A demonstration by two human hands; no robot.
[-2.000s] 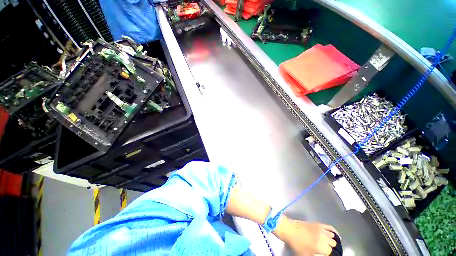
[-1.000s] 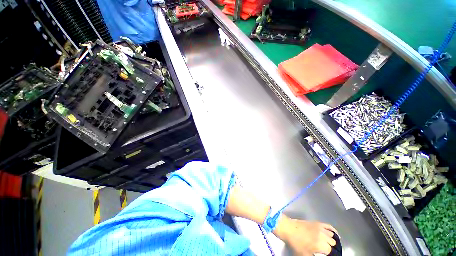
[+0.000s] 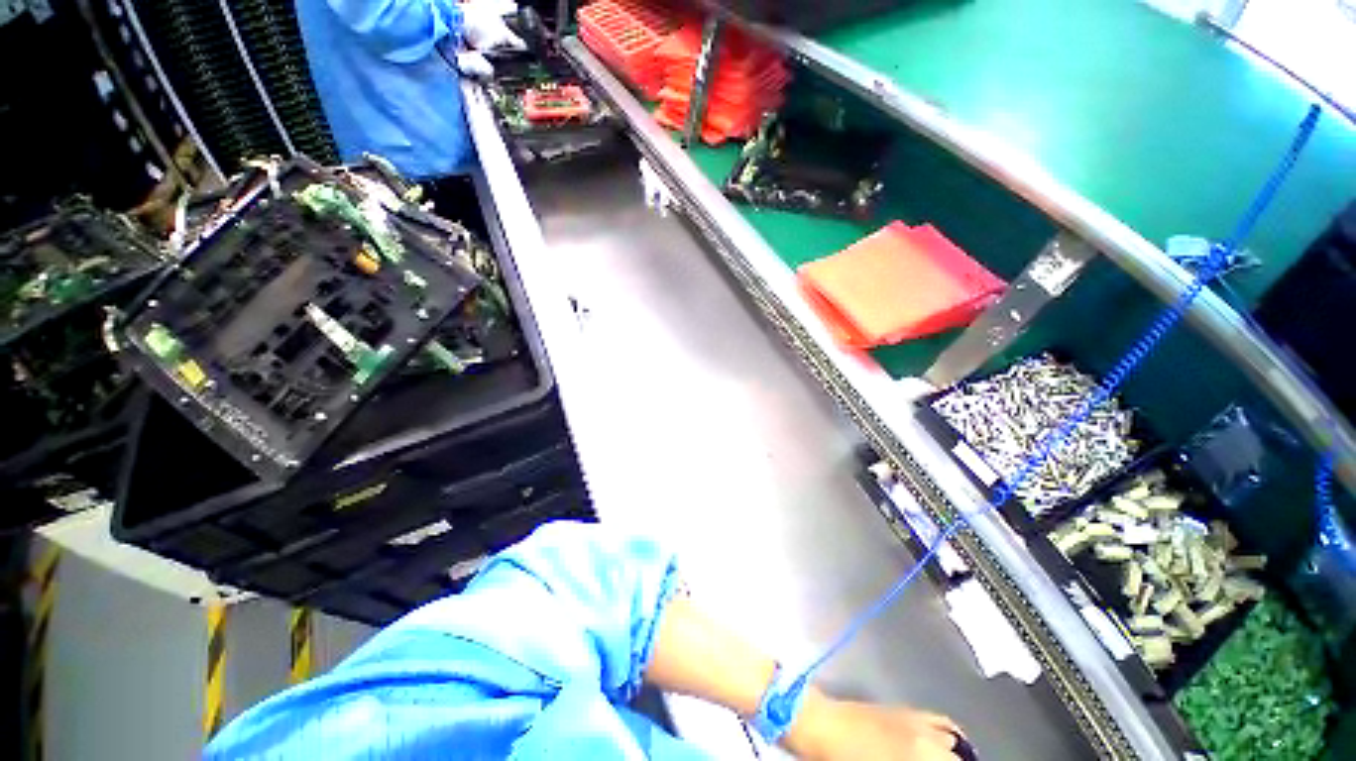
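Observation:
My left hand (image 3: 877, 734) is at the bottom edge, over the shiny metal plate (image 3: 714, 402) of the conveyor. It is partly cut off by the picture's edge. A black covering shows at a fingertip; whether the fingers hold anything cannot be seen. A blue wrist strap (image 3: 778, 702) with a thin coiled blue cord is on the wrist. My right hand is out of the picture. On the right are bins of silver components (image 3: 1041, 431), beige components (image 3: 1167, 565) and small green components (image 3: 1264, 684).
Black fixtures (image 3: 298, 312) lie on a black tote (image 3: 357, 506) at left. Red sheets (image 3: 900, 283) and another fixture (image 3: 811, 167) lie on the green shelf. A fixture with a red piece (image 3: 556, 104) is at the conveyor's far end, beside a person in blue (image 3: 390, 89).
The view has shifted, so the far end shows more and my left hand sits lower in the picture. The other person's gloved hands now show near the far fixture.

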